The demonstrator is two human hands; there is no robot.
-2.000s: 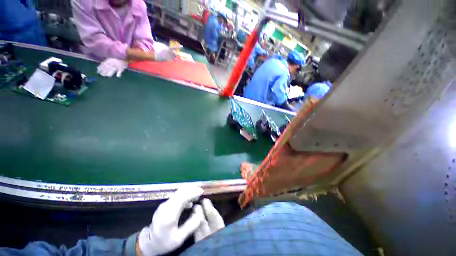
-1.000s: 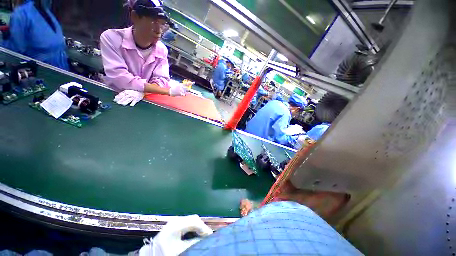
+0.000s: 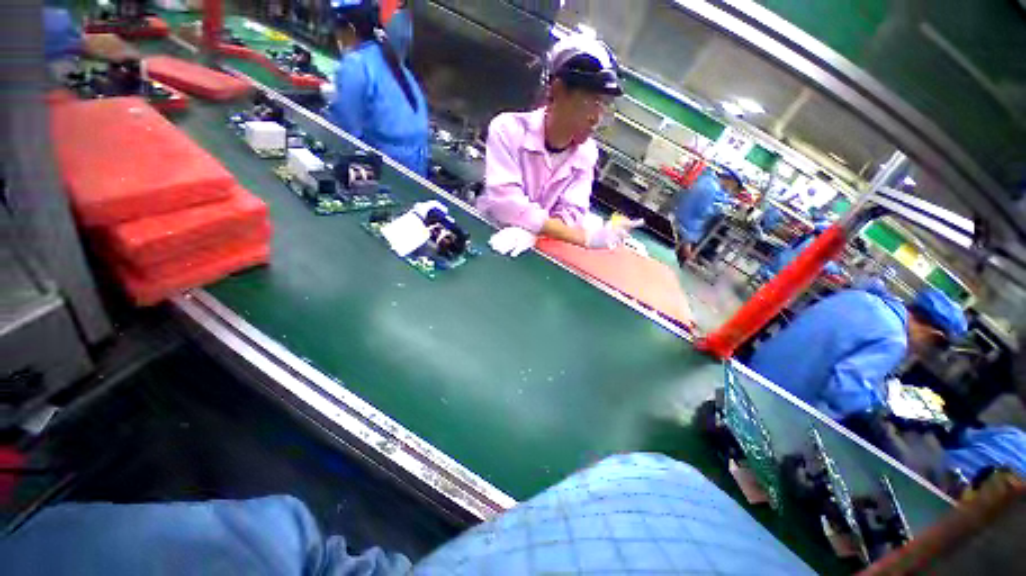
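Observation:
Neither of my hands shows; only my blue sleeves are at the bottom edge. The green conveyor belt [image 3: 484,360] runs from the upper left to the lower right. Assembled circuit boards lie along its far side. The nearest lying board [image 3: 428,241] carries a white paper and black parts. Another board [image 3: 332,183] with white and black blocks lies behind it. At the right, several boards stand tilted on edge, the first one [image 3: 747,433] showing its green face. The silvery side rail [image 3: 371,431] runs along the near edge.
A stack of red padded slabs [image 3: 169,203] sits at the left belt edge. A person in pink [image 3: 538,174] rests gloved hands at the far edge by a red mat [image 3: 624,281]. A red-wrapped post [image 3: 776,295] leans there. People in blue are beyond.
The view has swung left, bringing the red stack and more boards into sight. The gloved hand seen at the near rail before is out of view. The standing boards appear further right.

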